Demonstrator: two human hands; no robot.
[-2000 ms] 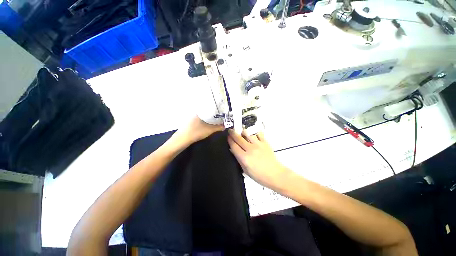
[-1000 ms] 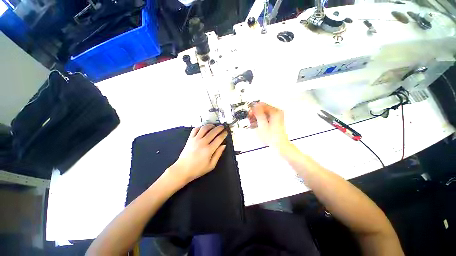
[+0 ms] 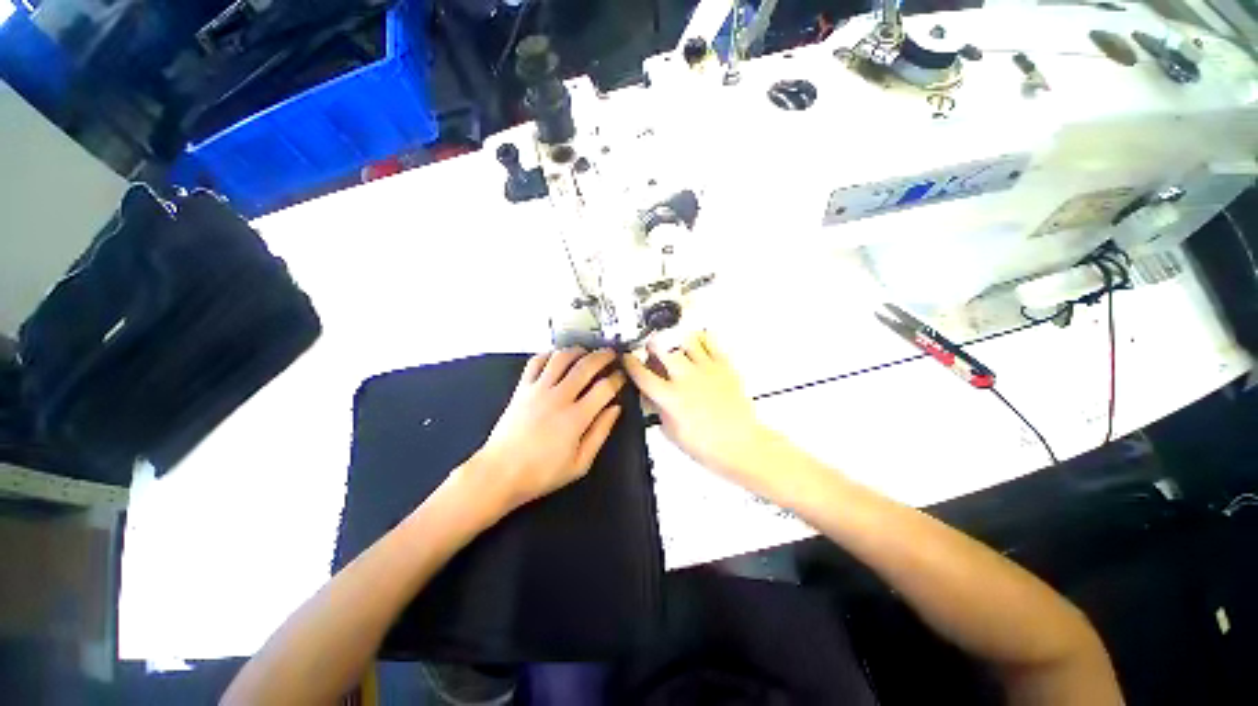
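A black panel (image 3: pixel 531 552) with rounded corners lies on the white table and over its front edge. Its top right corner is at the presser foot (image 3: pixel 621 339) of the sewing machine (image 3: pixel 786 207). My left hand (image 3: pixel 552 425) lies flat on the panel, fingers slightly apart, fingertips just in front of the foot. My right hand (image 3: pixel 701 403) is at the panel's right edge, its fingertips on the edge beside the foot. The two hands' fingertips nearly meet. The needle and the pinched edge are too small and hidden to tell.
A thick black stack (image 3: pixel 180 324) is on the table (image 3: pixel 207 552) at left. A blue crate (image 3: pixel 324 131) with dark material stands behind. Snips with red handles (image 3: pixel 952 356) lie at right, near a thin black cord (image 3: pixel 1018 414). Dark material is below the table at right.
My right hand was up at the machine head's side a second ago and is now down at the panel edge. My left hand has moved from the foot's left side to flat on the panel.
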